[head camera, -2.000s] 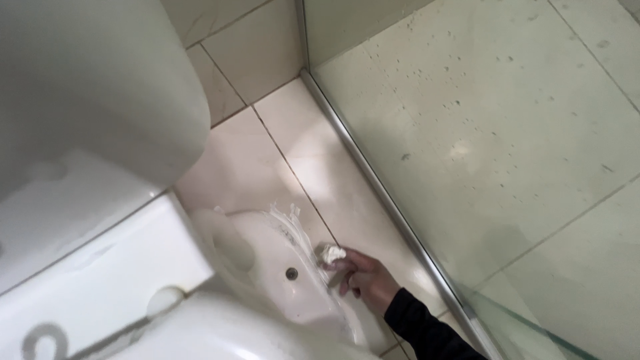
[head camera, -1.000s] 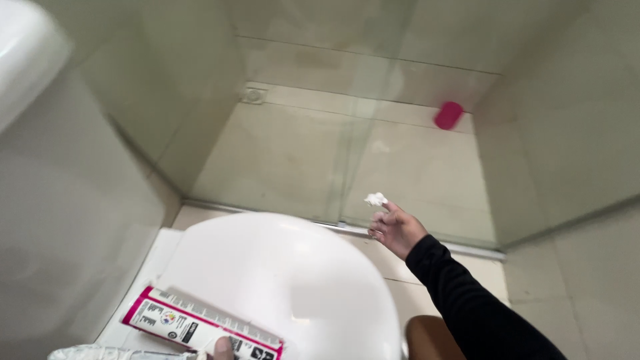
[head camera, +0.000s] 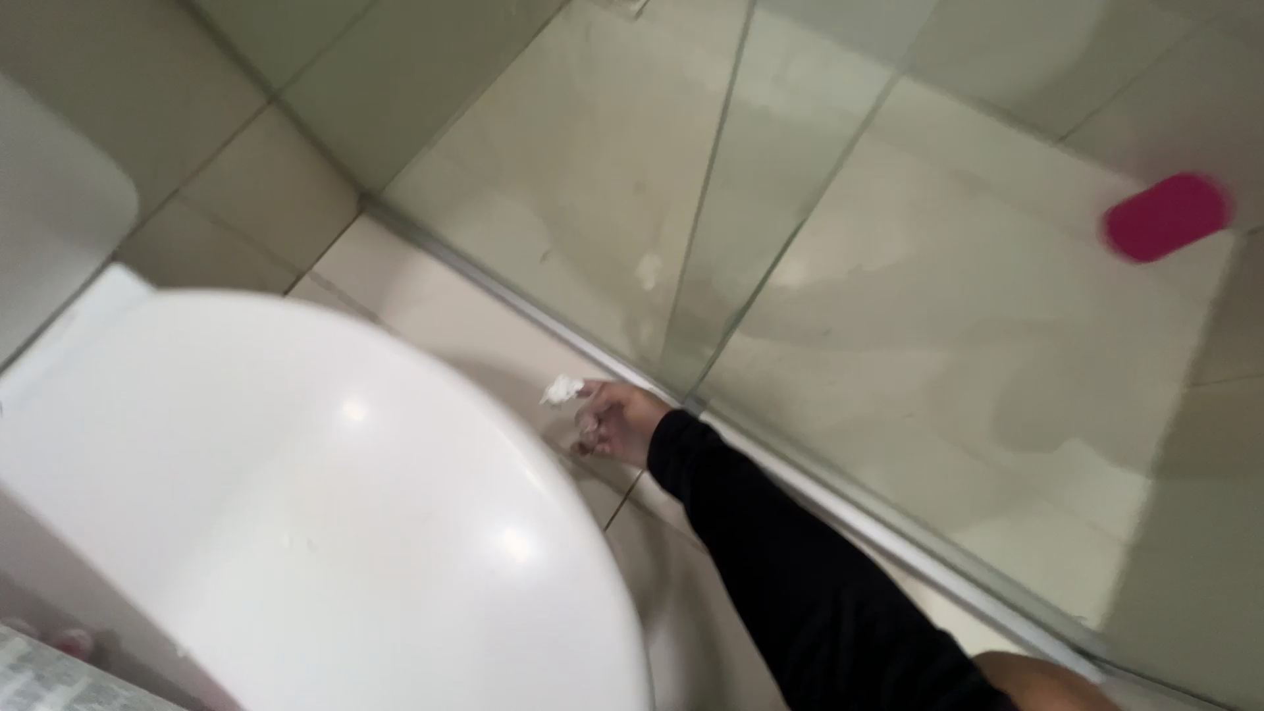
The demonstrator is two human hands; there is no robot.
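Observation:
My right hand (head camera: 620, 423), in a black sleeve, is low over the floor between the toilet and the shower's edge. Its index finger points left with a lump of white paste (head camera: 563, 390) on the tip; the other fingers are loosely curled. Left of the hand is the rounded white toilet lid (head camera: 326, 474), which is down. In the bottom left corner lies a blurred grey-white object (head camera: 69, 681) with faint markings, cut off by the frame. Small pinkish shapes beside it may be fingertips of my left hand, but this is unclear.
A metal shower track (head camera: 513, 306) with glass panels (head camera: 780, 267) runs diagonally beyond my right hand. Behind the glass is a blurred magenta object (head camera: 1165, 217). Part of the white cistern (head camera: 59, 197) stands at the left. A bit of bare skin shows at the lower right.
Two seconds ago my right hand was by the toilet base with white paste in its fingers. The printed pink-and-white tube under my left thumb, seen one second ago, no longer shows clearly. The view has shifted considerably.

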